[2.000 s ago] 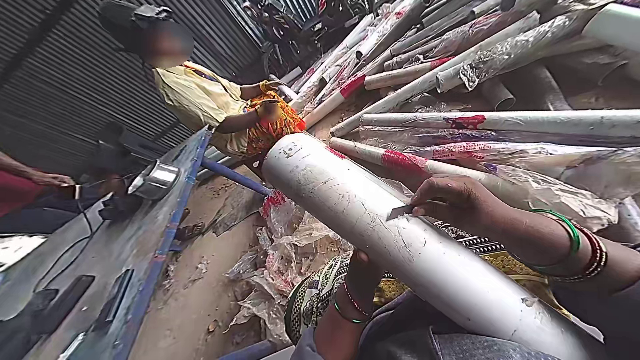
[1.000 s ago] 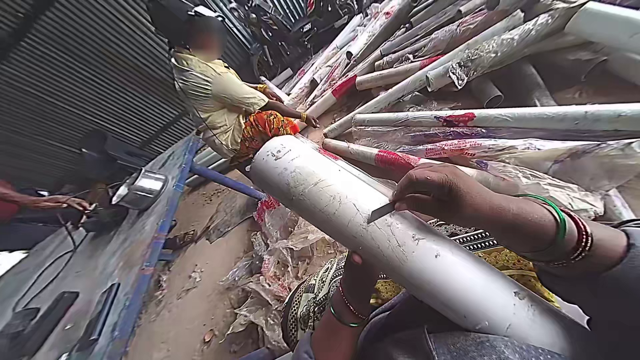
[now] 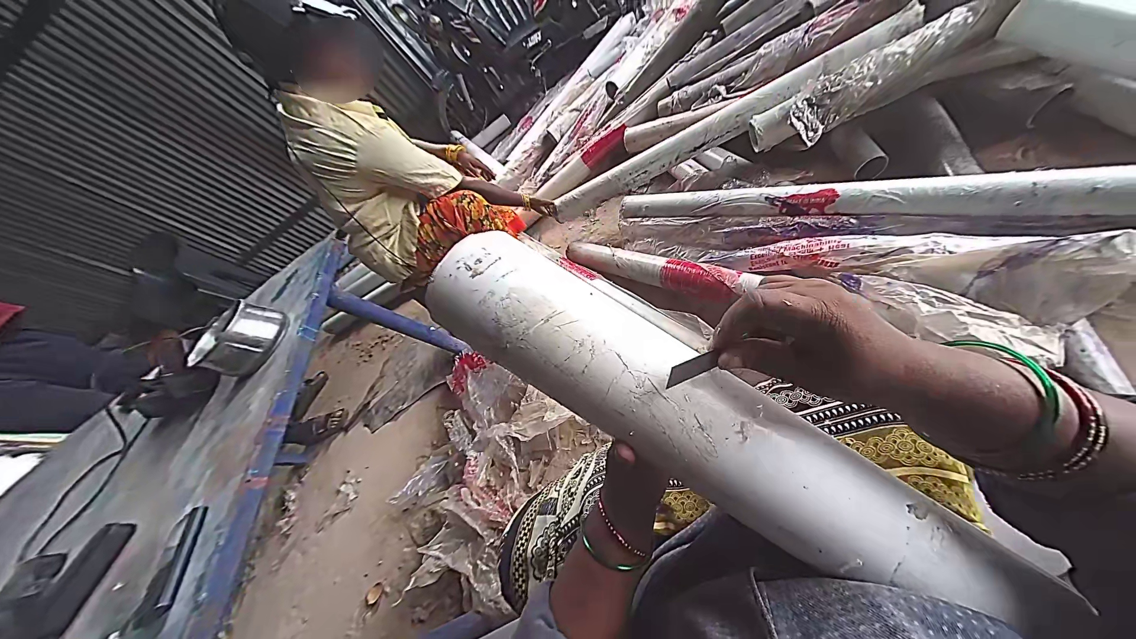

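Observation:
A thick white pipe with scratches and dark marks lies slantwise across my lap. My left hand is under it, its palm and fingers mostly hidden by the pipe, so its grip shows only in part. Above the pipe's upper side, my right hand pinches a small flat dark blade, whose tip rests on or just over the pipe's surface.
Many pipes, some in plastic film, lie at the right and top. Crumpled film is on the ground. A blue-edged table at left bears a steel pot. A co-worker sits beyond the pipe.
My right hand stays at the pipe with the blade. The co-worker's arms now reach lower, toward the pipes on the ground. At left, the other person's arm has drawn nearer the pot.

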